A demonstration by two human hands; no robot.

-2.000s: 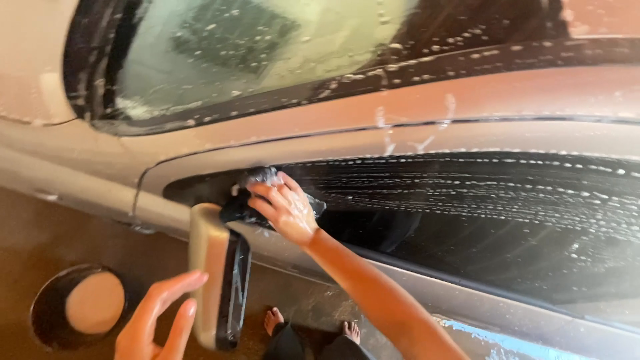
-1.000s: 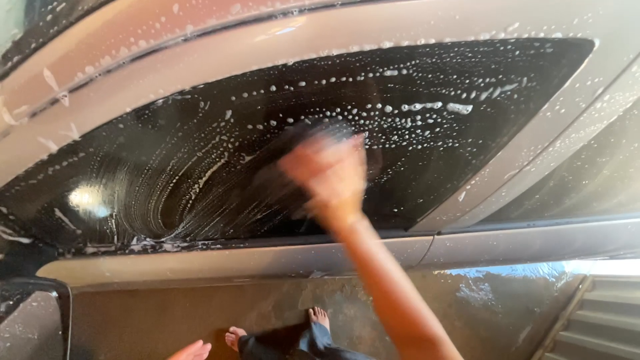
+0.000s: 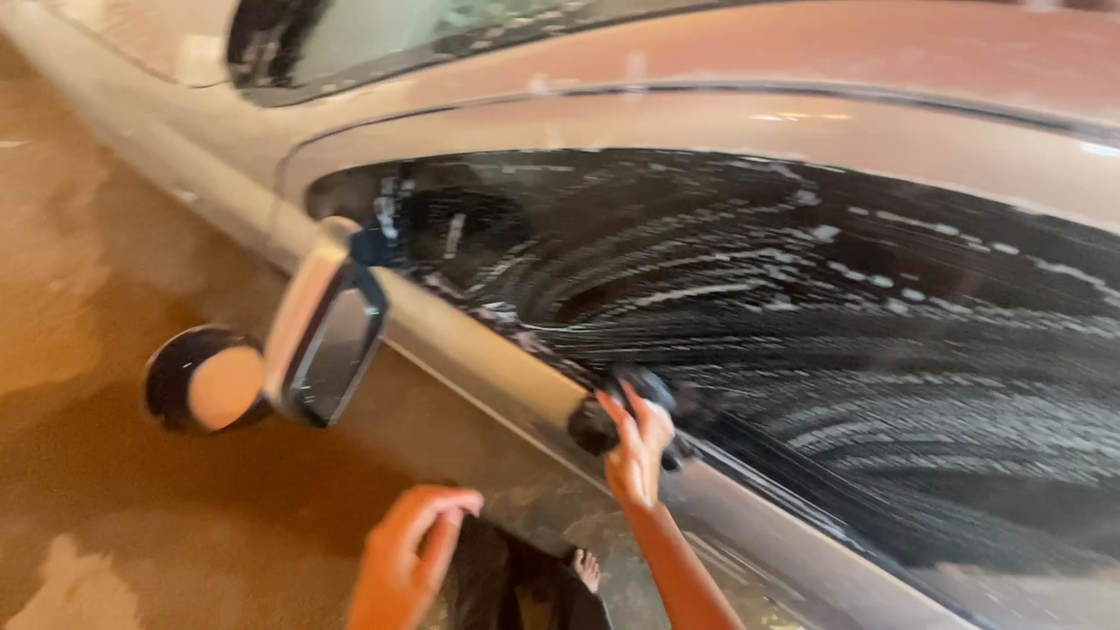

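Note:
My right hand (image 3: 639,437) presses a dark wet cloth (image 3: 599,420) against the lower edge of the car's side window (image 3: 665,262), where the glass meets the door. Curved streaks of white suds cover the dark glass. Lower and further left, my left hand (image 3: 416,534) hangs over the ground with its fingers bent and nothing in it. The car's side mirror (image 3: 332,332) juts out from the door, up and to the left of both hands. Blur hides the cloth's exact folds.
A dark round bucket (image 3: 171,372) with a light round area inside stands on the wet brown floor (image 3: 219,499), beyond the mirror. The windshield (image 3: 394,44) lies at the top. A bare foot (image 3: 587,569) and dark trousers show at the bottom.
The view has swung back toward the mirror. Two seconds ago my right hand held the cloth at the window's front corner; it is now further back along the lower edge. Curved suds streaks now mark the glass.

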